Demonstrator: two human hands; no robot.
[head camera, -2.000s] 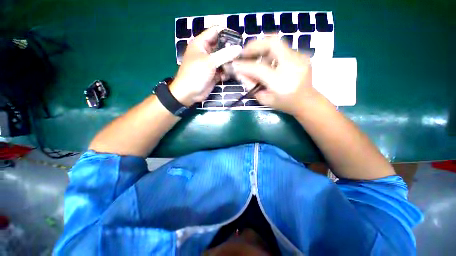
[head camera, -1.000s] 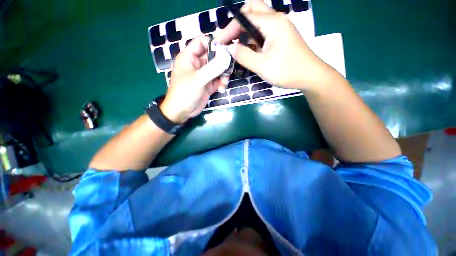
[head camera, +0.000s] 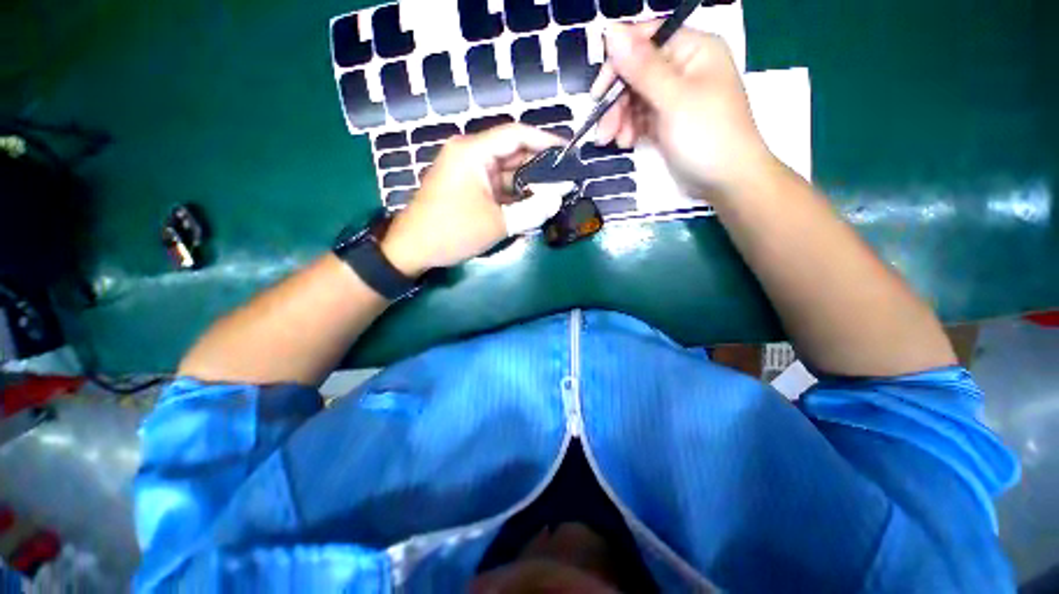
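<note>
My left hand (head camera: 462, 200), with a white cover on the thumb, holds a small dark assembly (head camera: 574, 221) with an amber patch, over the near edge of the sheets. My right hand (head camera: 688, 107) holds dark tweezers (head camera: 605, 107) slanting down to the left, their tip at the upper part of the assembly. Whether the tip grips a piece cannot be told. The far sheet (head camera: 449, 31) carries two rows of black L-shaped stickers. The near sheet (head camera: 664, 186) carries columns of short black strip stickers, partly hidden by my left hand.
Another small silver and dark assembly (head camera: 185, 236) lies on the green mat (head camera: 261, 116) at the left. A blank white sheet (head camera: 784, 122) lies at the right, partly behind my right forearm. Dark cables and a dark object (head camera: 41, 221) are at the far left.
The assembly has turned and now shows its amber patch below my left thumb. My right hand has moved right, away from my left fingers, and the tweezers now point down at the assembly.
</note>
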